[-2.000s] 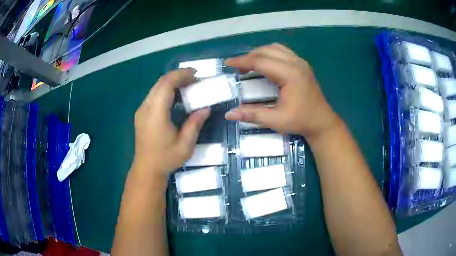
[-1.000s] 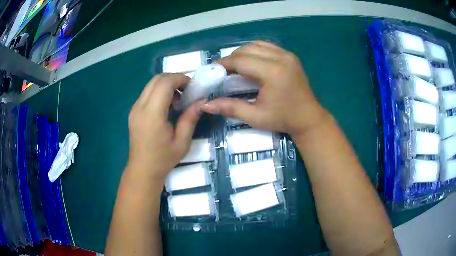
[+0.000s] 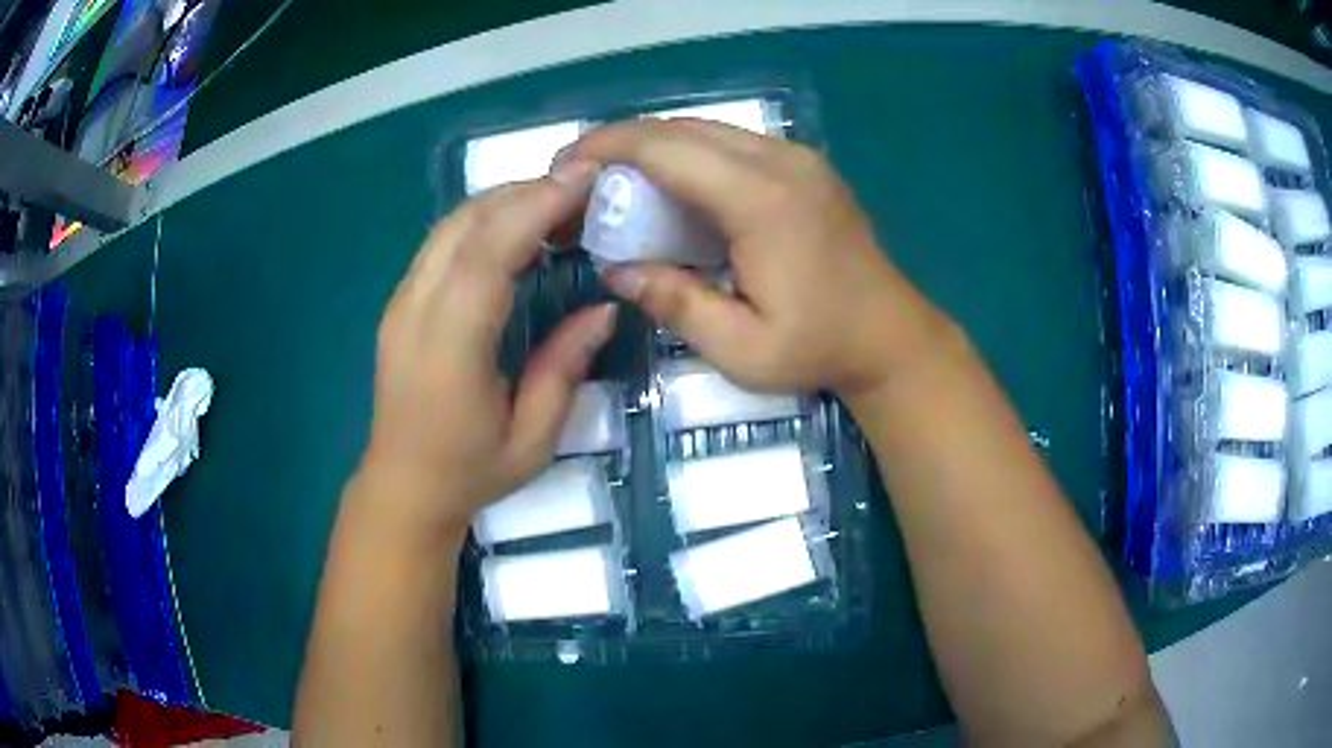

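Observation:
A glossy white unit (image 3: 643, 219) is held above the clear tray, its rounded end turned up toward me. My right hand (image 3: 774, 249) grips it between thumb and fingers. My left hand (image 3: 468, 336) is beside it with thumb and fingers apart; its fingertips are near the unit's upper end, and I cannot tell if they touch it. The clear tray (image 3: 650, 640) lies on the green bench, with white units in two columns of pockets. The hands hide part of its upper half.
A blue and clear tray stack (image 3: 1137, 351) with white units stands at right. Blue and clear tray edges (image 3: 124, 512) stand at far left. A crumpled white piece (image 3: 171, 439) lies beside them. A pale rail (image 3: 438, 81) crosses behind, with a metal post (image 3: 66, 178) at upper left.
The unit has turned from lying broad side up to end up. The left thumb and fingers have opened away from it. The trays sit slightly further left in view.

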